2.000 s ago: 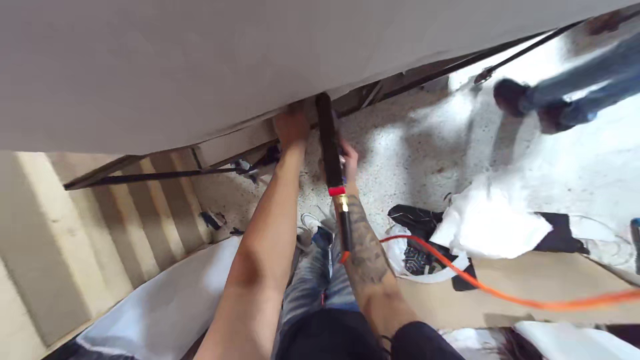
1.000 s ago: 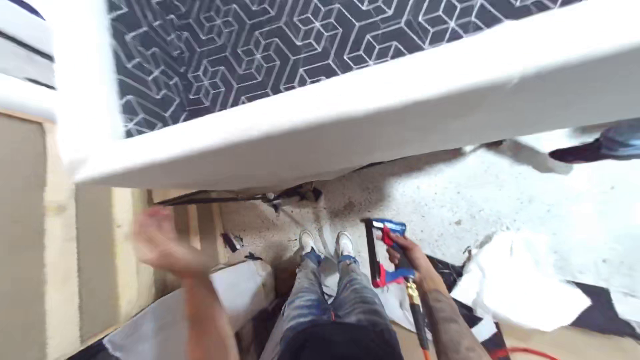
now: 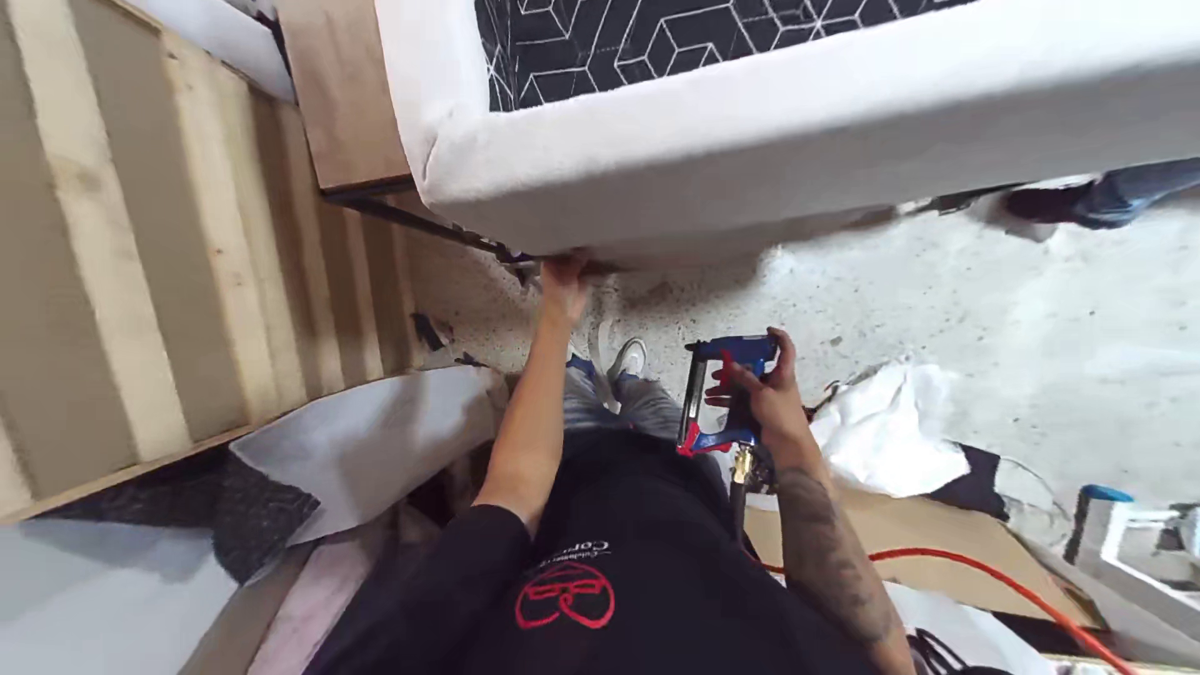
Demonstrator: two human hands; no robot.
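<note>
A light fabric-covered upholstered panel (image 3: pixel 750 159) crosses the upper part of the view, with dark geometric-patterned fabric (image 3: pixel 656 42) inside its padded border. My left hand (image 3: pixel 565 281) is at the panel's lower edge, its fingertips partly hidden under it; whether they grip the edge or fabric I cannot tell. My right hand (image 3: pixel 764 384) holds a blue and red pneumatic staple gun (image 3: pixel 736 352) by its handle, below the panel and apart from it. A brass fitting (image 3: pixel 742 464) joins the tool to its air line.
A wooden slatted frame (image 3: pixel 122 244) stands at the left, near a wooden board (image 3: pixel 342 94) on a dark metal support. White material (image 3: pixel 895 431), cardboard (image 3: pixel 919 525) and an orange hose (image 3: pixel 975 562) lie at the right. Another person's leg and shoe (image 3: pixel 1078 202) show beyond the panel.
My left hand, out to the left a second ago, is now at the panel's lower edge. The staple gun, close to the panel two seconds ago, is now away from it in my right hand.
</note>
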